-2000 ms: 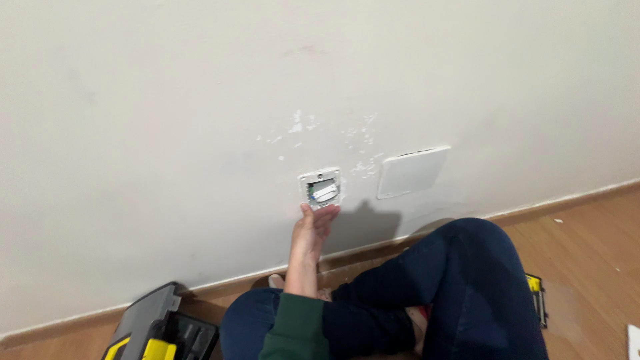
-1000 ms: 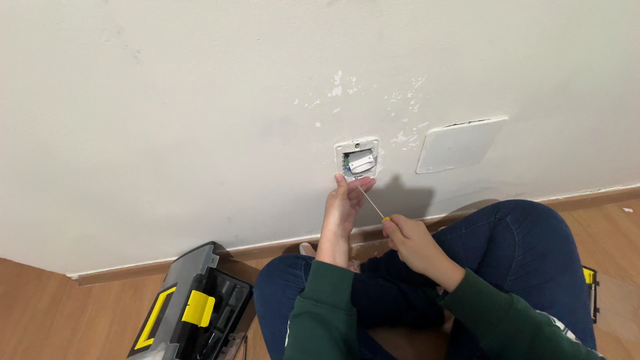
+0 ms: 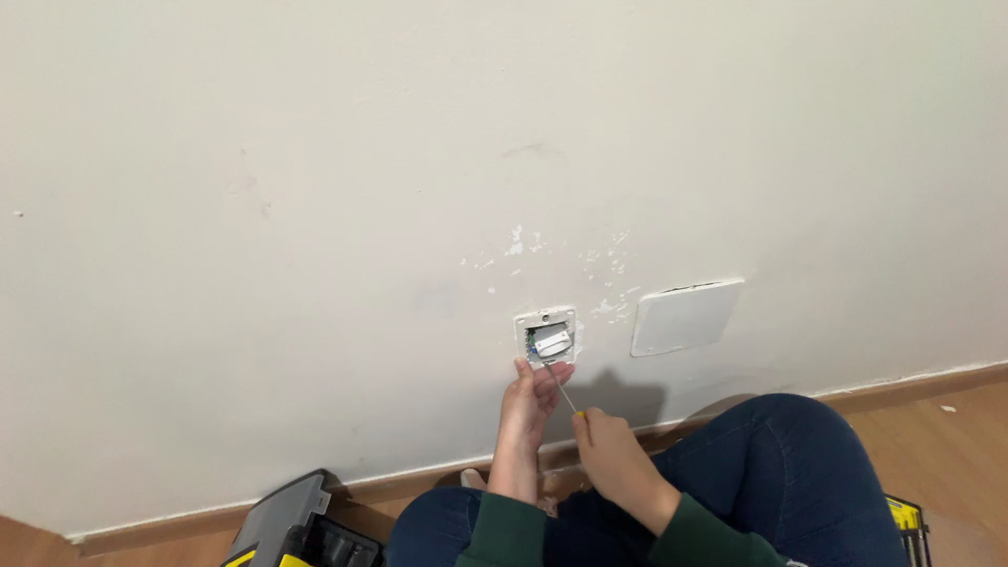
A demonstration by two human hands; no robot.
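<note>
A white mounting frame (image 3: 520,329) sits around an opening in the wall, with a white switch or socket insert (image 3: 553,343) and some wires inside. My left hand (image 3: 526,405) is at the frame's lower edge, thumb at the lower left corner and fingers beneath. In my right hand (image 3: 618,457) is a screwdriver (image 3: 568,400) with a yellow handle, mostly hidden by the fingers. Its thin shaft slants up to the left, and the tip meets the bottom middle of the frame, at the lower screw place.
A white blank cover plate (image 3: 687,319) is on the wall to the right. An opened black and yellow toolbox (image 3: 276,520) stands on the floor at lower left. Part of a yellow and black case (image 3: 908,516) shows past my right knee. A wooden baseboard (image 3: 921,390) runs along the wall.
Two seconds ago only my left hand was in view, at the frame. My right hand has come in from below with the screwdriver, and its shaft now reaches the frame's bottom edge.
</note>
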